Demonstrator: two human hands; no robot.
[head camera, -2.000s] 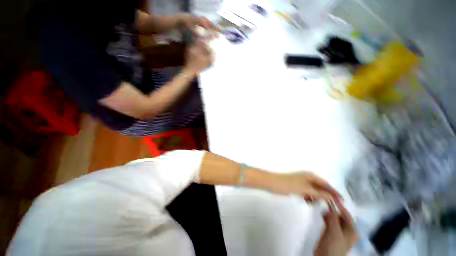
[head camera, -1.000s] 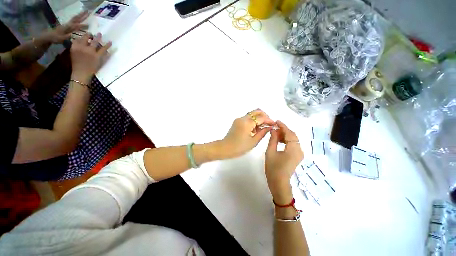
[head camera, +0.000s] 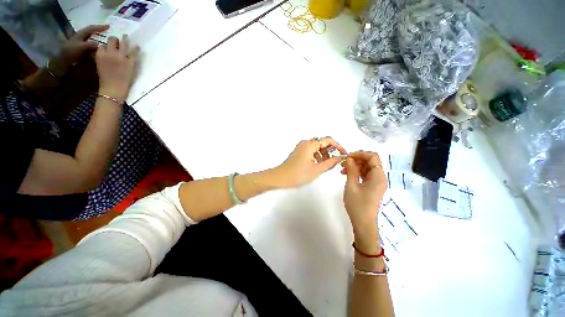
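My left hand (head camera: 310, 162) and my right hand (head camera: 365, 179) meet at the fingertips above the white table, near the middle of the view. Between them they hold a small white piece with a metal-looking end, the charging cable (head camera: 334, 152). The fingers hide most of it. Loose white instruction leaflets (head camera: 398, 217) with dark print lines lie just right of my right hand. The leaflet stack (head camera: 447, 199) lies further right, below a black mobile phone (head camera: 433, 150).
Clear bags of cables (head camera: 427, 49) stand at the back, beside a tape roll (head camera: 466, 102) and a dark green roll (head camera: 507, 104). Rubber bands (head camera: 302, 21) and another phone (head camera: 238, 5) lie at the top. A person's hands (head camera: 114, 59) work at the left.
The view has swung from the left neighbour to my table. Since one second ago my right hand has shifted slightly right, and more of the small white piece shows between my fingers.
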